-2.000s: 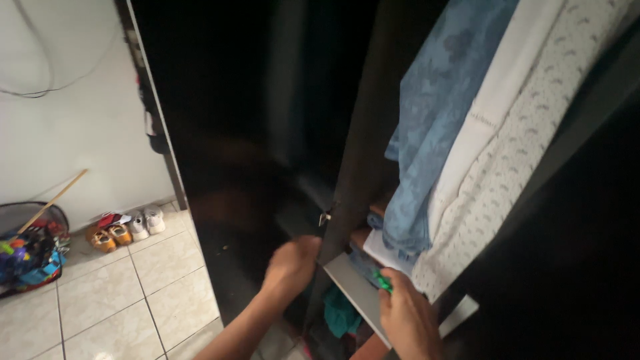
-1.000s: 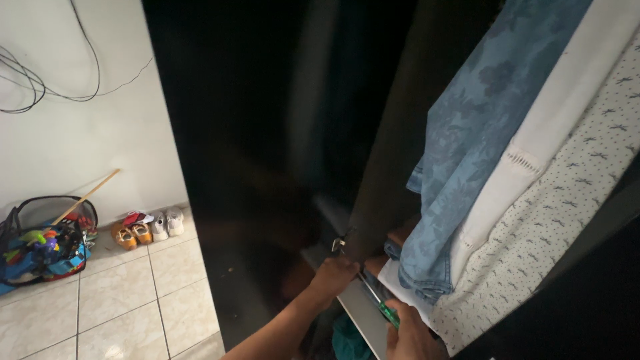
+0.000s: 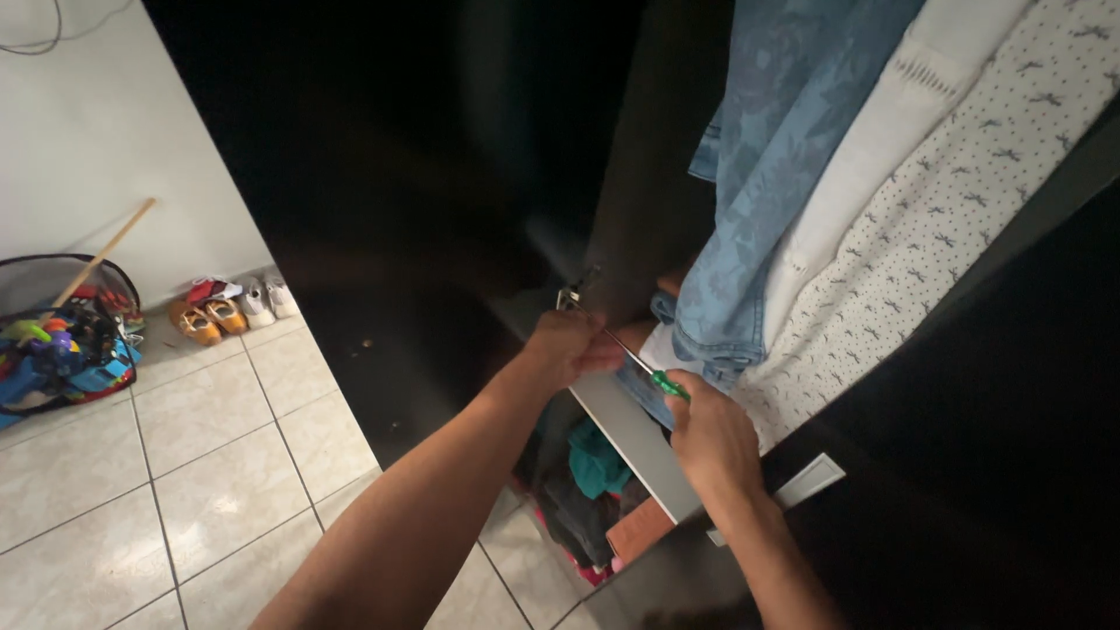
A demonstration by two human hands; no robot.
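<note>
My right hand (image 3: 713, 429) grips the green handle of a screwdriver (image 3: 662, 380), whose metal shaft points up and left to a metal hinge (image 3: 569, 298) on the dark wardrobe door (image 3: 376, 201). Just below the hinge, my left hand (image 3: 573, 348) is beside the shaft, its fingers partly extended; whether it pinches the shaft or the door cannot be told. To the right, blue denim clothing (image 3: 770, 192), a white cloth and a patterned white cloth (image 3: 945, 201) hang in the wardrobe, above a grey shelf edge (image 3: 630, 442).
Teal clothing (image 3: 598, 459) and dark clothes lie in the compartment under the shelf. A light handle (image 3: 814, 479) is on the dark panel at right. On the tiled floor at left stand a mesh basket of toys (image 3: 66, 350) with a wooden stick, and several shoes (image 3: 214, 319) along the wall.
The screwdriver in my right hand now reaches the hinge; two seconds ago its tip was not visible there. My left hand has moved close beside the shaft.
</note>
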